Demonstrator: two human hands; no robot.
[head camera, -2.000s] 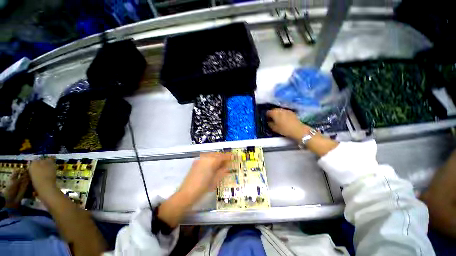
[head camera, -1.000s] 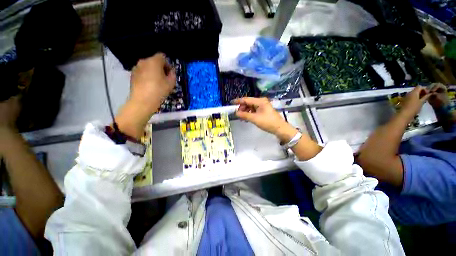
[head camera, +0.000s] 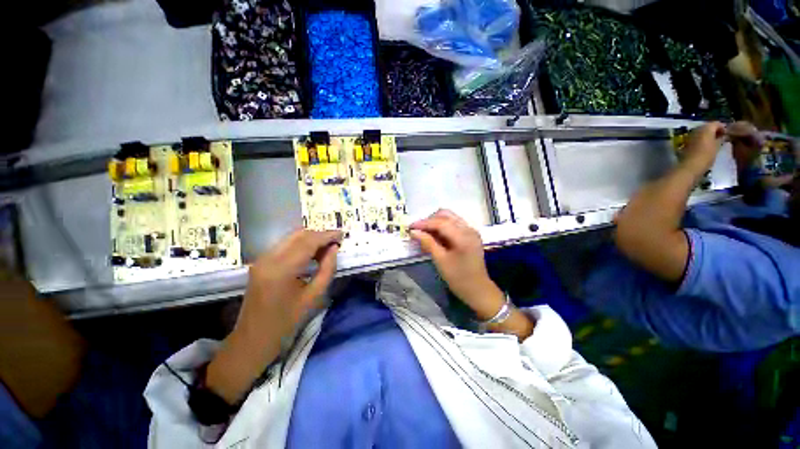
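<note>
A pale yellow PCB panel of two matching halves lies in the conveyor track in front of me, with yellow and black parts along its far edge. My left hand is at the panel's near edge, thumb and fingertips pinched together at its left half. A small dark thing shows at those fingertips, too small to name. My right hand is at the panel's near right corner, thumb and index fingertips close together. Whether it holds a small part cannot be seen.
A second PCB panel lies in the track at left. Beyond the rail are bins of black-and-silver components, blue components, small dark components and green components. A blue plastic bag lies behind. Neighbours' arms show at both sides.
My left hand has come from the black-and-silver bin to the near edge of the panel. My right hand has moved from beside the rail to the panel's near right corner. The view has shifted.
</note>
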